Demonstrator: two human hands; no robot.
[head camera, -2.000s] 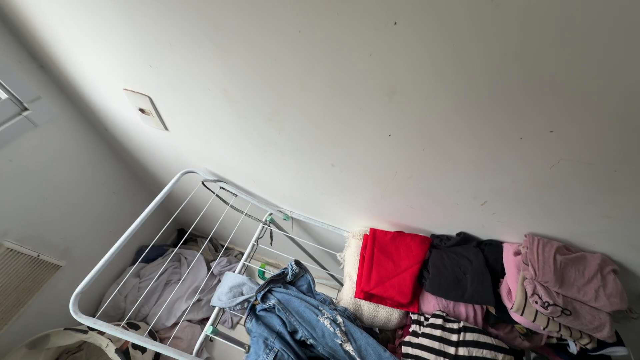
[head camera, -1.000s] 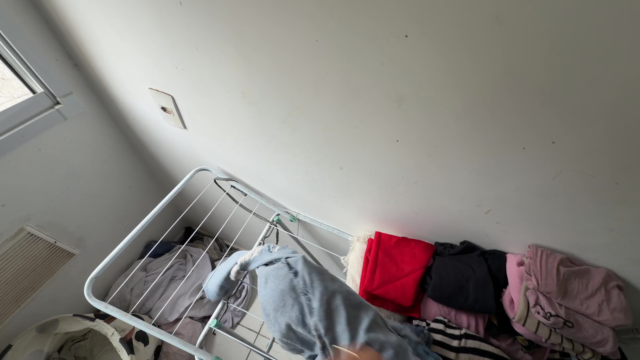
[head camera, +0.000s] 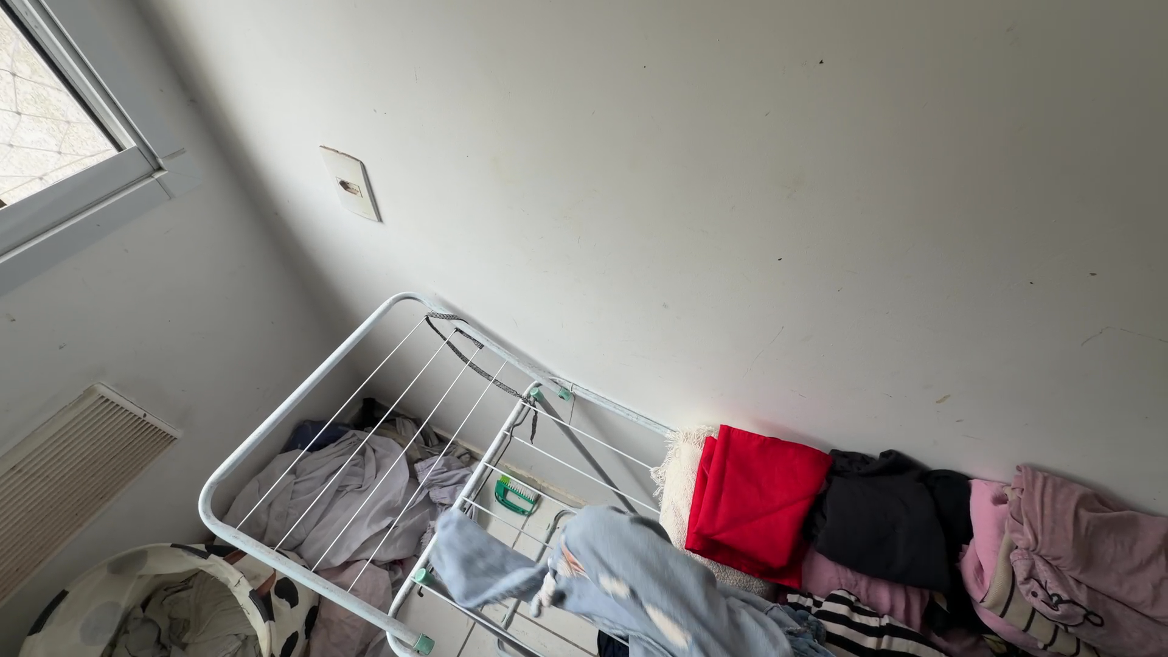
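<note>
A light blue garment (head camera: 639, 575) with pale patches hangs in folds over the drying rack at bottom centre, its narrow end sticking out to the left. A small bit of skin, seemingly the fingers of my left hand (head camera: 570, 559), shows at a fold near that end; cloth hides the rest of the hand. My right hand cannot be seen. Beneath and to the right of the garment, part of a blue denim piece (head camera: 803, 630) shows. Folded clothes lie in a row to the right: a red cloth (head camera: 757, 502), a dark garment (head camera: 881, 520) and pink garments (head camera: 1086, 557).
The white wire drying rack (head camera: 310, 383) leans along the wall. Below it are a heap of grey clothes (head camera: 338, 493) and a green brush (head camera: 516, 495) on the floor. A spotted fabric basket (head camera: 82, 602) stands at bottom left, under a wall vent (head camera: 82, 474) and a window (head camera: 55, 119).
The light blue garment now covers most of the denim that lay in plain view two seconds ago. Its left end has changed shape, and the green brush shows again. The view has swung left.
</note>
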